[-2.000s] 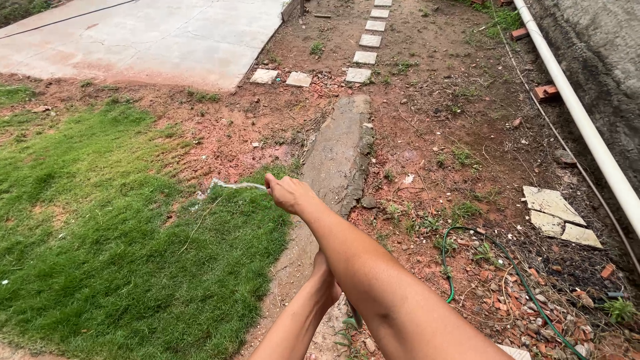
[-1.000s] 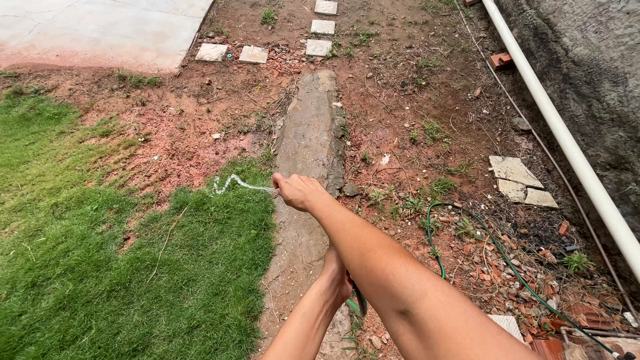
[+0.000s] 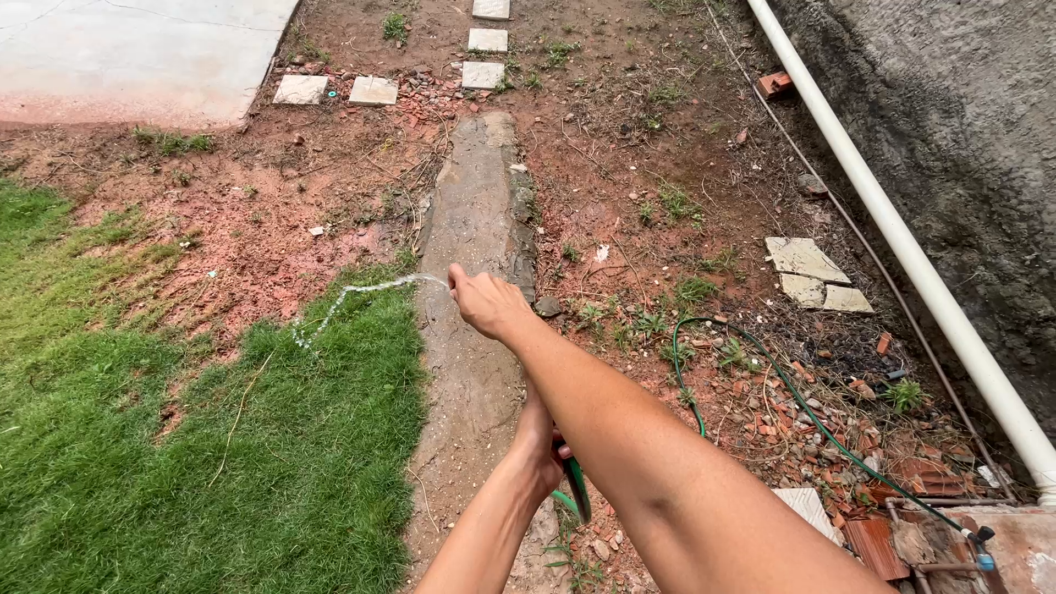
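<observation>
A thin stream of water [image 3: 363, 289] runs leftward from my right hand [image 3: 487, 301] and falls on the edge of the green grass [image 3: 313, 462]. My right hand is closed at the stream's start; the hose end inside it is hidden. Below it, under my right forearm, my left hand [image 3: 540, 454] is curled round a green garden hose [image 3: 575, 487], partly hidden by the forearm. More of the green hose [image 3: 800, 400] loops over the soil at the right and reaches a tap [image 3: 979, 536] at the lower right.
A concrete strip [image 3: 474, 214] runs ahead beneath my hands. Square stepping slabs [image 3: 483, 75] lie beyond it, and a concrete pad [image 3: 140, 62] at the upper left. Along the rough wall [image 3: 965, 107] runs a white pipe [image 3: 891, 214]. Broken tiles [image 3: 804, 260] and brick rubble [image 3: 784, 421] lie at the right.
The water stream has changed shape, from a short, nearly level line to a longer one that bends down onto the grass. My hands keep much the same crossed hold.
</observation>
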